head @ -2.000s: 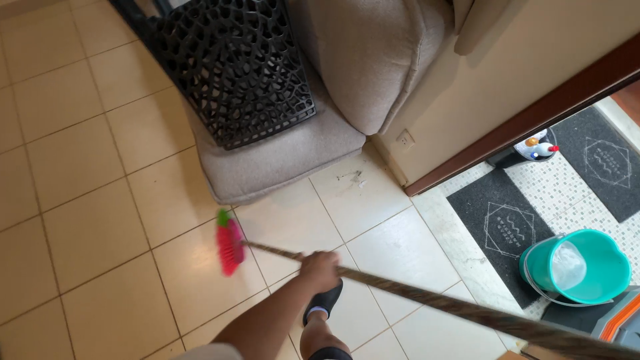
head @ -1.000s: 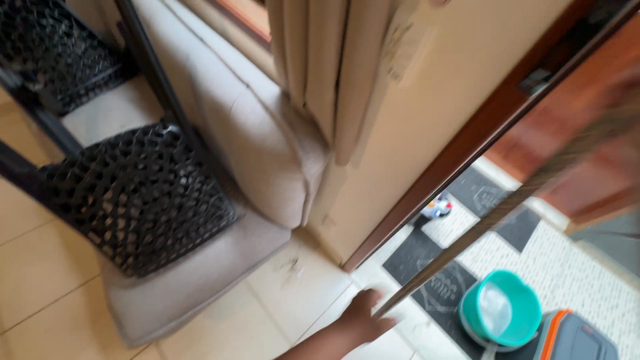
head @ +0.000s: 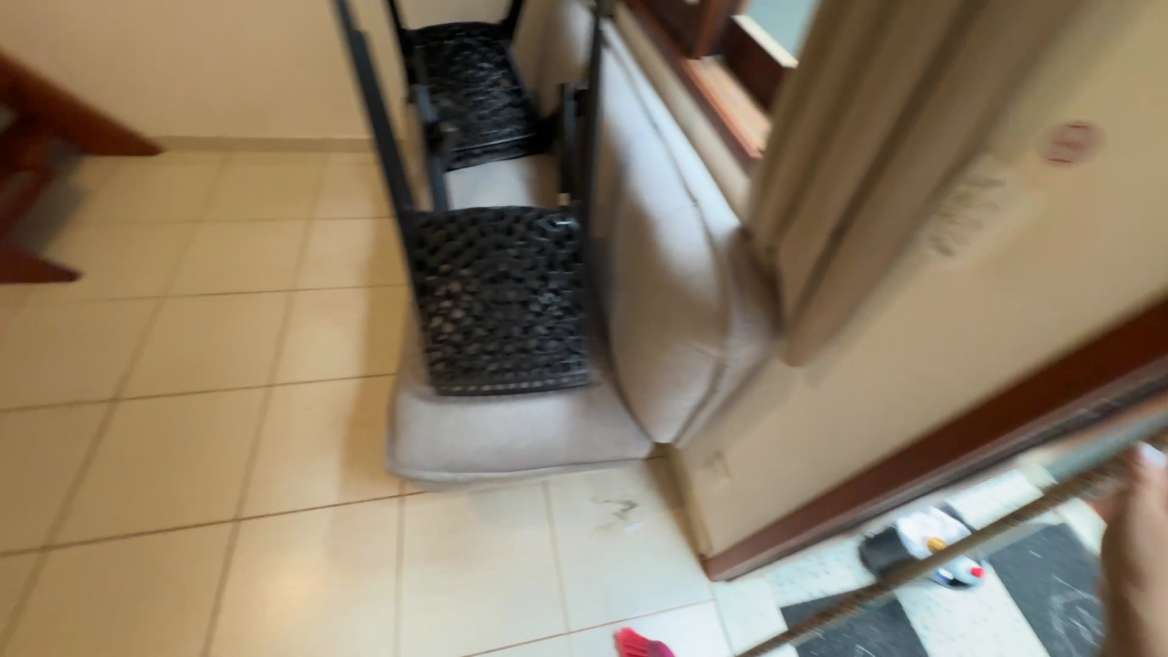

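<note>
At the right edge of the head view, my left hand (head: 1131,557), partly cut off, is closed around a long brown broom handle (head: 985,538). The handle slants from the right edge down to the bottom. Near its lower end, the broom's pink-red bristles (head: 639,643) show at the bottom edge, over the tiles. Small dark debris (head: 620,511) lies on the floor tile between the broom head and the sofa. My right hand is out of view.
A grey sofa (head: 520,438) carries upturned or stacked black lattice-seat chairs (head: 502,301). Beside it are a beige curtain (head: 876,164) and a brown door frame (head: 931,456). Dark mats (head: 858,630) and a black container with bottles (head: 890,552) lie past the doorway. Wooden furniture legs (head: 91,119) stand at left.
The view has swung toward the sofa and far wall. The teal bucket seen earlier has left the frame. My left hand, still on the handle, now appears at the right edge.
</note>
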